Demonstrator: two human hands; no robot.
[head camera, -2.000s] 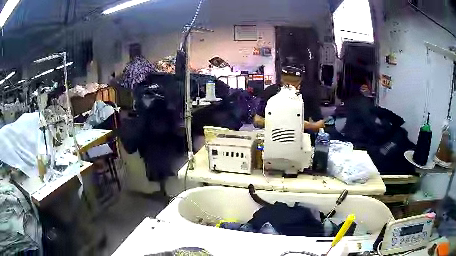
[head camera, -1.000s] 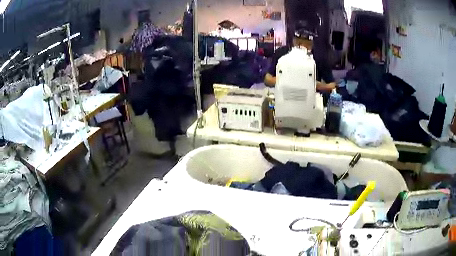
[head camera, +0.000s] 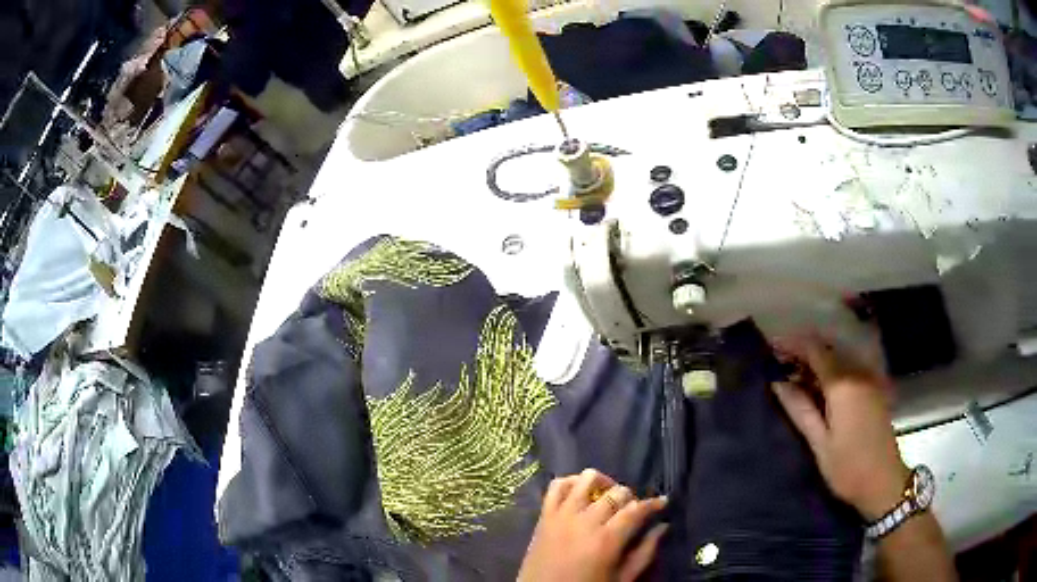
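A dark denim jacket (head camera: 421, 341) with yellow-green embroidery (head camera: 461, 455) lies on the white machine table, its right part under the needle area (head camera: 673, 350) of the off-white sewing machine (head camera: 751, 227). A ridged seam runs from the needle area toward me. My left hand (head camera: 591, 530) rests on the cloth beside this seam, fingers bent; whether it pinches the cloth is unclear. My right hand (head camera: 836, 415), with a watch at the wrist, lies at the cloth's right edge below the machine arm, its fingertips blurred. A metal button (head camera: 707, 554) shows on the jacket near the bottom.
A yellow-handled screwdriver (head camera: 529, 57) stands upright on the machine head. A control panel (head camera: 917, 63) sits at the top right. Dark garments (head camera: 625, 63) lie in a trough behind the machine. Pale garments (head camera: 97, 466) hang at the left, beside another sewing table (head camera: 142, 267).
The view has tilted down to the machine and jacket. Both hands, not visible before, are now on the cloth. The person at the machine opposite is out of view.
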